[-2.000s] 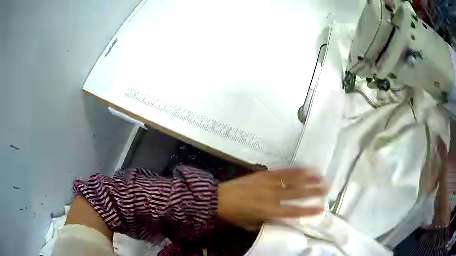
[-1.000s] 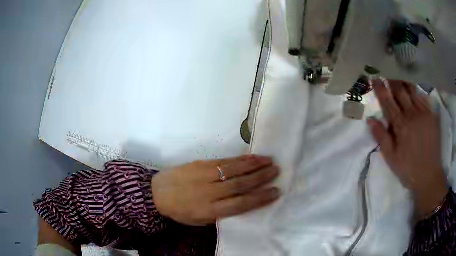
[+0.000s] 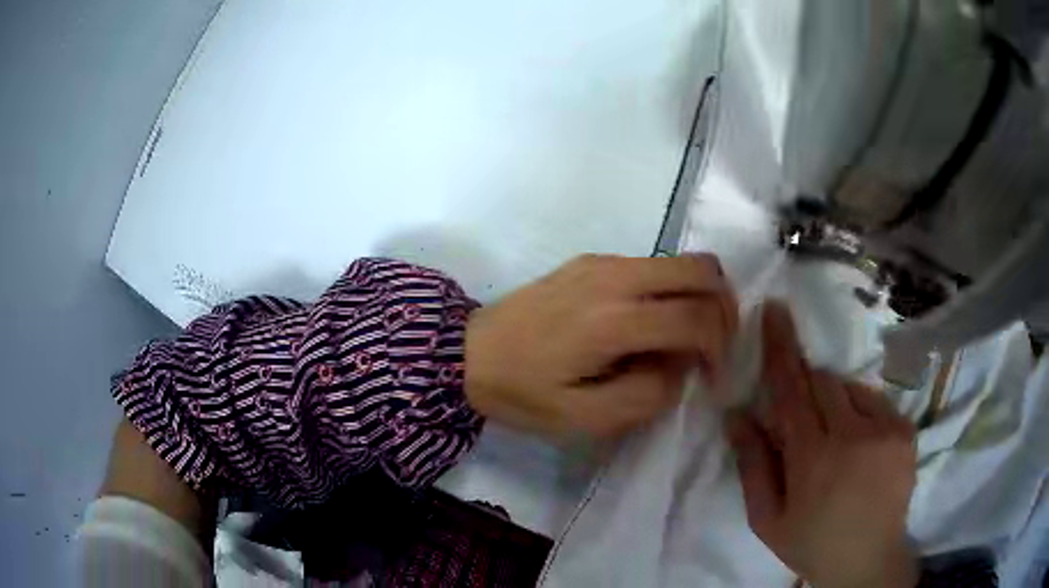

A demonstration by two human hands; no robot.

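Observation:
The white garment [image 3: 644, 494] lies over the right part of the machine table and runs up under the sewing machine head [image 3: 920, 126]. My left hand [image 3: 604, 345] has its fingers curled on the fabric and pinches a fold of it just in front of the presser foot area [image 3: 805, 230]. My right hand [image 3: 822, 471] is close beside it, with its fingertips on the same raised fold; it is somewhat blurred. The needle is too blurred to make out.
The white machine table [image 3: 437, 149] spreads to the left, with a narrow slide plate [image 3: 687, 184] beside the fabric. White cloth [image 3: 255, 551] shows below the table edge. A small pale block [image 3: 911, 354] hangs from the machine right of my hands.
My left hand has moved up and right, and its flat fingers have curled onto the fabric. My right hand has come down and left from the machine head to the fold. The camera view has shifted.

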